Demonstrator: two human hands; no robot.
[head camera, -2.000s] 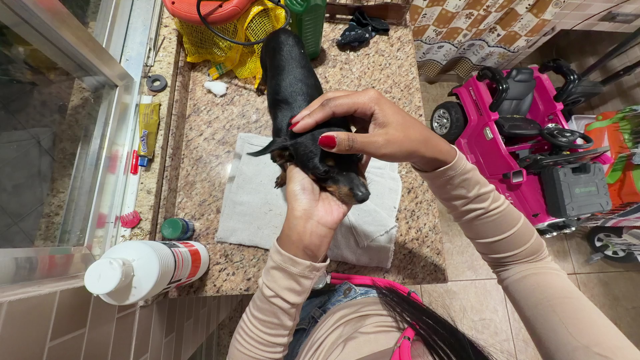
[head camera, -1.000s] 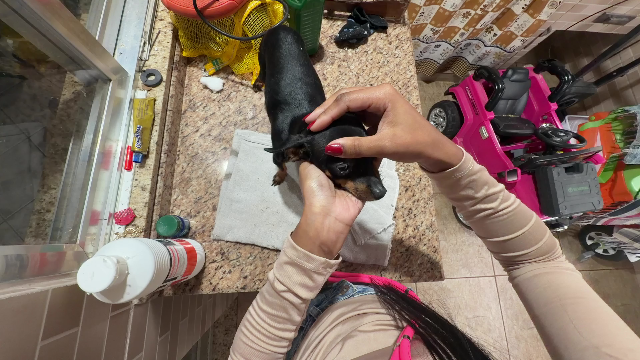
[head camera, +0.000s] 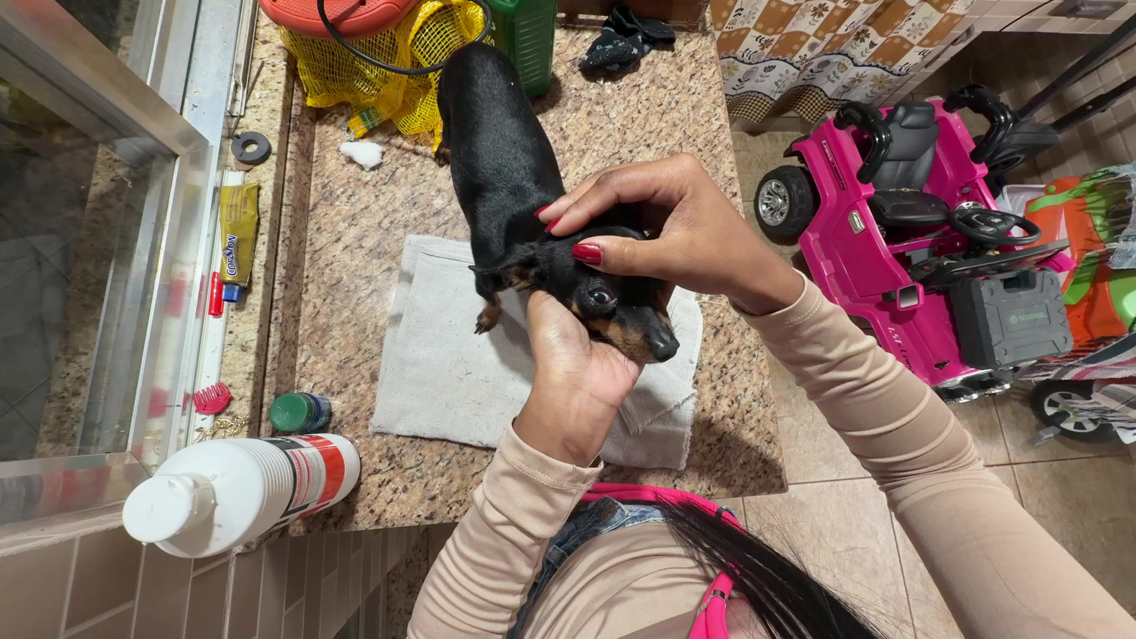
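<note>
A small black-and-tan dog (head camera: 501, 146) stands on a granite counter, its front part over a pale folded cloth (head camera: 435, 355). My left hand (head camera: 581, 373) is palm up beneath the dog's jaw and cups it; its fingers are mostly hidden under the head. My right hand (head camera: 666, 222) rests over the top of the head, with the thumb and fingertips with red nails on the fur behind the eye. The dog's muzzle points to the lower right, and one eye that shows is open.
A white bottle (head camera: 257, 488) and a green-lidded jar (head camera: 299, 413) stand at the counter's near left. Cotton (head camera: 362, 154), a yellow mesh bag (head camera: 355, 67) and a dark cloth (head camera: 625, 40) lie farther back. A pink toy car (head camera: 852, 213) is on the floor at right.
</note>
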